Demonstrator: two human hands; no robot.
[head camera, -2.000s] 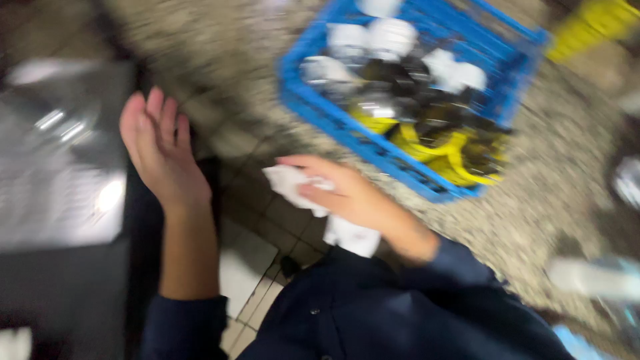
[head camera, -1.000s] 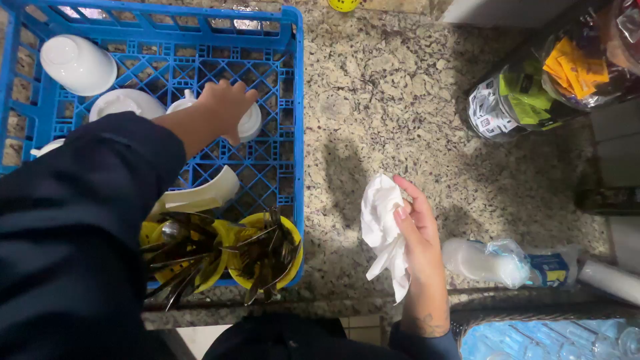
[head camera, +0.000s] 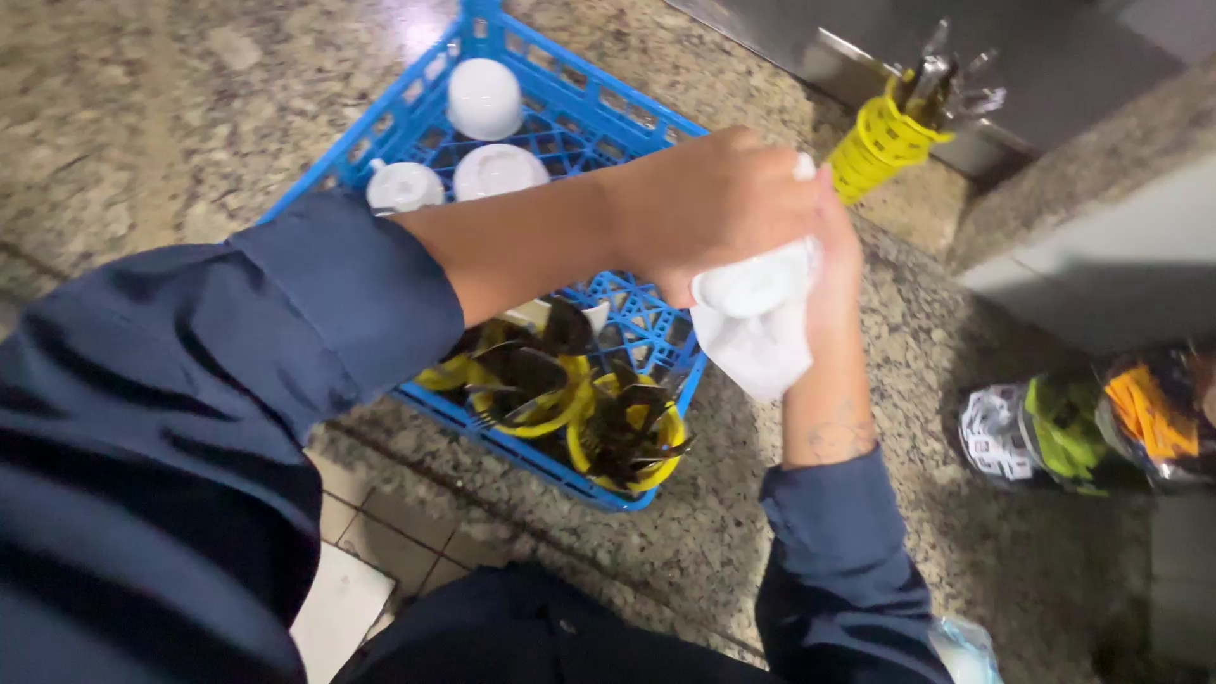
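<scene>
My left hand (head camera: 727, 204) grips a small white cup (head camera: 750, 285), bottom side showing, at the right side of the blue plastic dish rack (head camera: 532, 465). Against the cup, my right hand (head camera: 836, 256) holds a white cloth or paper towel (head camera: 760, 351), which hangs below it. Several white cups stand in the back left of the rack, among them an upturned one (head camera: 484, 100) and a wider one (head camera: 499, 171). Yellow cutlery holders (head camera: 532, 427) filled with dark-looking spoons and forks fill the rack's near side. My left forearm hides the rack's middle.
A yellow perforated holder (head camera: 879, 142) with cutlery stands behind my hands. On the right, clear containers hold green packets (head camera: 1069, 418) and orange packets (head camera: 1149, 408). The rack rests on a granite counter (head camera: 142, 123), whose front edge runs below it. A wall rises at the right.
My left hand, inside the rack at a white cup one second ago, is now out over its right side with the cup. Both hands have come together at the cup and cloth. The view has turned.
</scene>
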